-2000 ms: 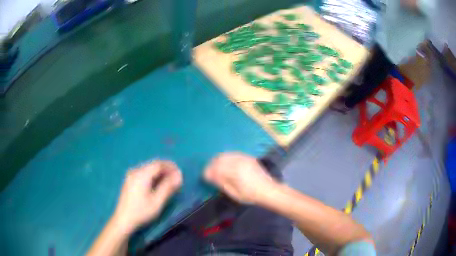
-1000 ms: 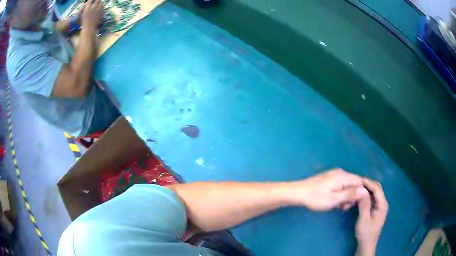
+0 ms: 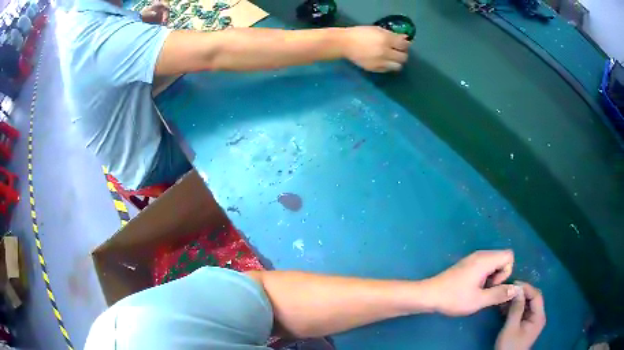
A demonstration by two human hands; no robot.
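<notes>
My left hand (image 3: 474, 282) is over the blue-green mat (image 3: 308, 157) at the lower right, its fingers curled and its thumb pointing right. My right hand (image 3: 523, 316) is just beside it, cut off by the bottom edge, with fingers bent. The fingertips of both hands meet or nearly meet. No object shows between them; whether a tiny thing is pinched there cannot be told.
Another person's hand (image 3: 378, 49) is at a round black housing (image 3: 397, 26) on the dark green strip (image 3: 472, 130). A second housing (image 3: 316, 11) stands left of it. A cardboard box (image 3: 164, 222) with red lining (image 3: 205, 251) is below the mat's edge. Green boards lie on a tan sheet (image 3: 250, 14).
The other person's arm has stretched right across the mat's far end to the housing. My hands sit slightly lower in the picture, still together. The view has shifted a little.
</notes>
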